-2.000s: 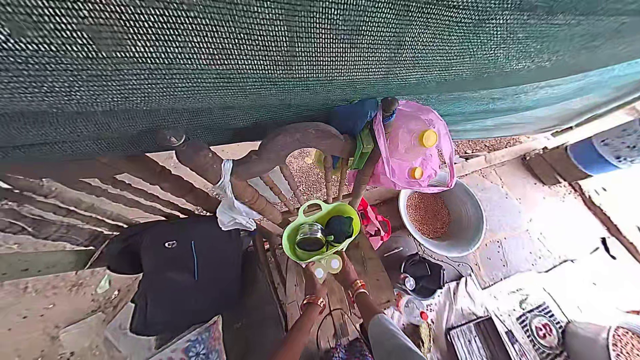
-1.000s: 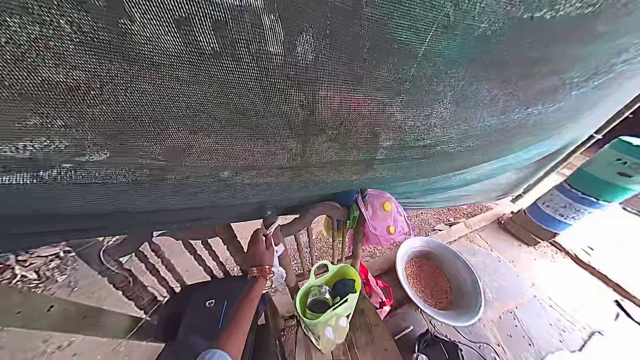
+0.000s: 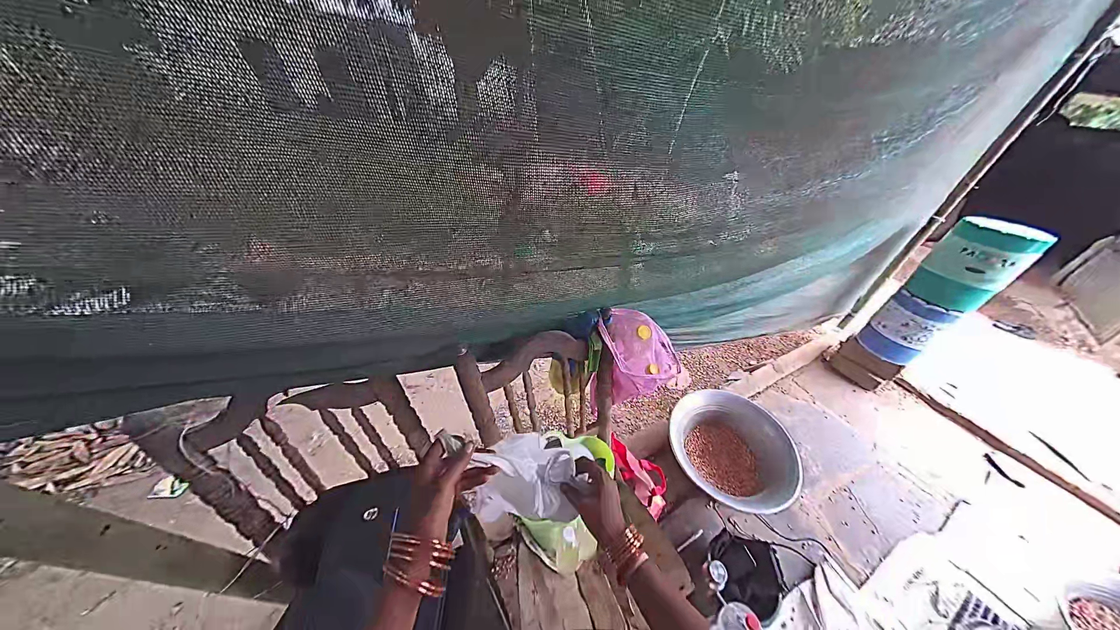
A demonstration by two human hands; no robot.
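Note:
Both of my hands hold a white plastic bag (image 3: 525,479) by its two sides, just above a light green plastic basket (image 3: 560,544). My left hand (image 3: 444,477) pinches the bag's left side, and a small greyish thing shows at its fingertips, too unclear to name. My right hand (image 3: 597,500) grips the bag's right side, over the basket's right part. The basket stands on a wooden bench seat (image 3: 542,595); the bag hides most of its inside. A black HP backpack (image 3: 350,534) lies at my left wrist.
A metal basin (image 3: 783,472) of reddish-brown grains or nuts stands on stone paving at right. A pink bag (image 3: 639,359) hangs on the wooden bench back (image 3: 477,398) beneath green shade netting (image 3: 437,219). Beside the basket lies a red strap (image 3: 640,477). Stacked drums (image 3: 971,271) stand far right.
My left hand has come from the bench back to above the basket. The white bag, earlier hanging on the bench back, is now in both hands. My right hand has come into view.

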